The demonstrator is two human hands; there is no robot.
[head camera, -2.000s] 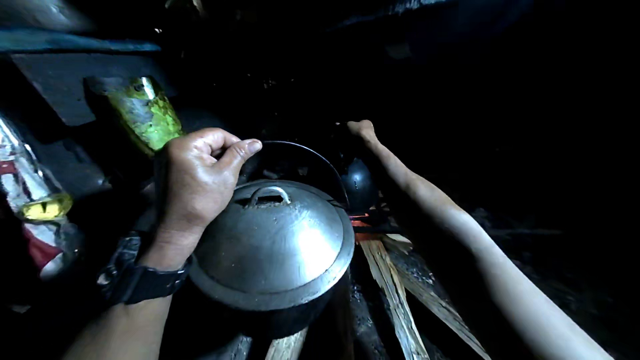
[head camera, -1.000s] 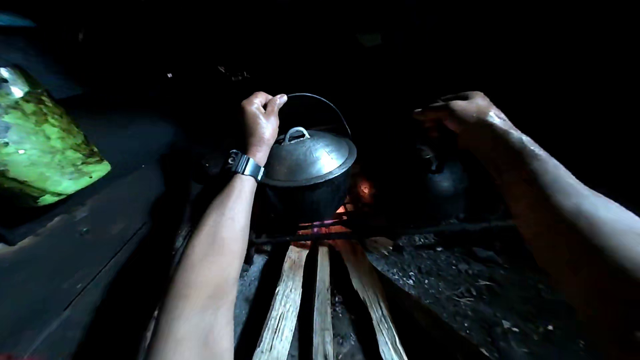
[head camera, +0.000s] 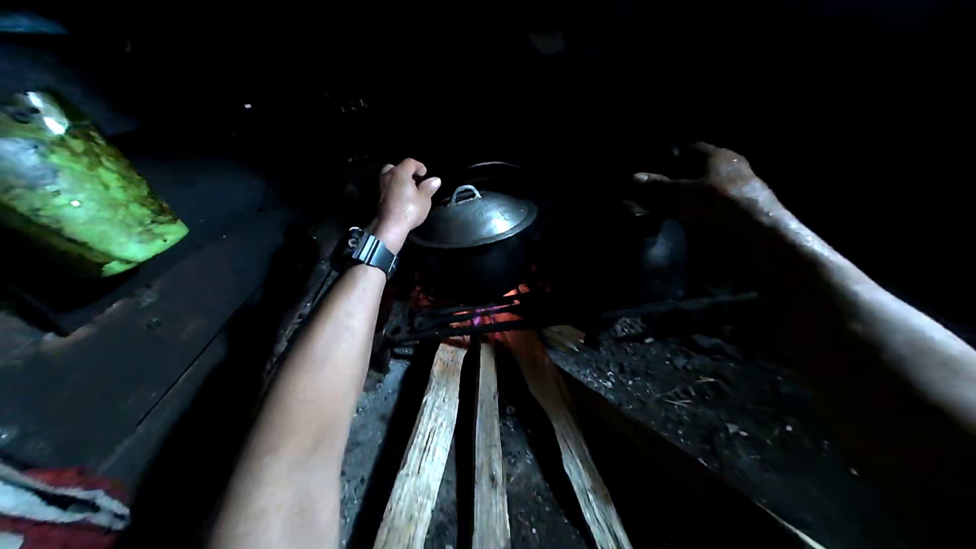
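A lidded metal pot (head camera: 476, 263) sits over the fire, its domed lid (head camera: 488, 221) on top with a loop handle. Just left of the lid is my left hand (head camera: 406, 194), wearing a wristwatch, its fingers curled apart from the thumb with nothing seen between them. The wire bail (head camera: 494, 164) shows behind the lid, away from the fingers. My right hand (head camera: 720, 171) is over a dark kettle-like vessel (head camera: 663, 255) at the right; its thumb and fingers are spread, and shadow hides what, if anything, they touch.
Split firewood sticks (head camera: 488, 450) run from the near edge into glowing embers (head camera: 496, 309), below metal bars (head camera: 457, 324). Ash and dirt (head camera: 686, 381) lie at right. A green, stained container (head camera: 91, 191) stands on a dark wooden surface (head camera: 191, 305) at left, with a red and white cloth (head camera: 61, 499) nearer.
My left hand has let go of the pot's wire bail, which it held one second ago, and the bail has dropped back behind the lid. The right hand remains by the dark vessel.
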